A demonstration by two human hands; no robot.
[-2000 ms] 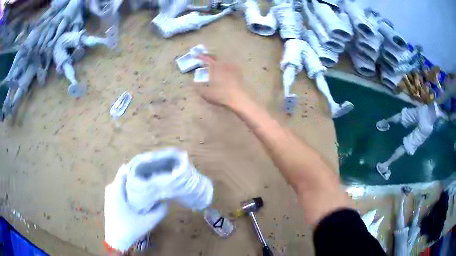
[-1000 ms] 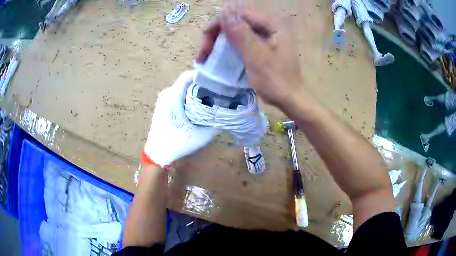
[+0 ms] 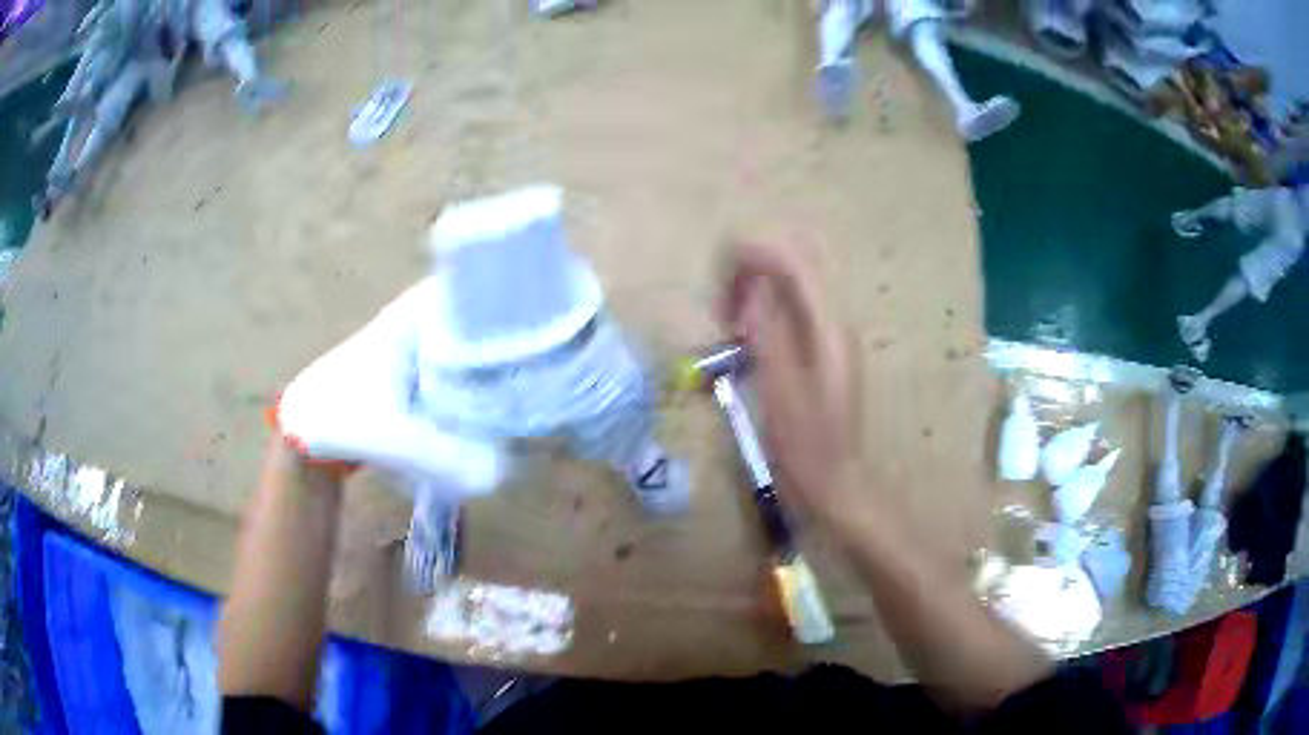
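Observation:
My left hand [image 3: 366, 395], in a white knit glove with an orange cuff, holds a grey-white figure lower body [image 3: 553, 395] near the table's middle. A pale boxy waist connector [image 3: 505, 273] stands up out of its waist. One sandalled foot [image 3: 660, 481] points toward me at the right. My bare right hand [image 3: 790, 352] is blurred and appears empty, its fingers apart, beside the small mallet [image 3: 749, 445]. The mallet lies on the table with its yellow and black head away from me and its pale handle end near me. Its head is partly beside my fingers.
A flat oval sole [image 3: 381, 112] lies at the upper left of the cardboard table [image 3: 216, 287]. Figure legs [image 3: 129, 86] lie at the far left, others [image 3: 933, 65] at the far right. White bottles [image 3: 1065, 460] are at the right, blue crates [image 3: 108, 632] at the lower left.
My right hand has let go of the connector, which now sits in the waist, and has moved right and down to beside the mallet. The view has shifted.

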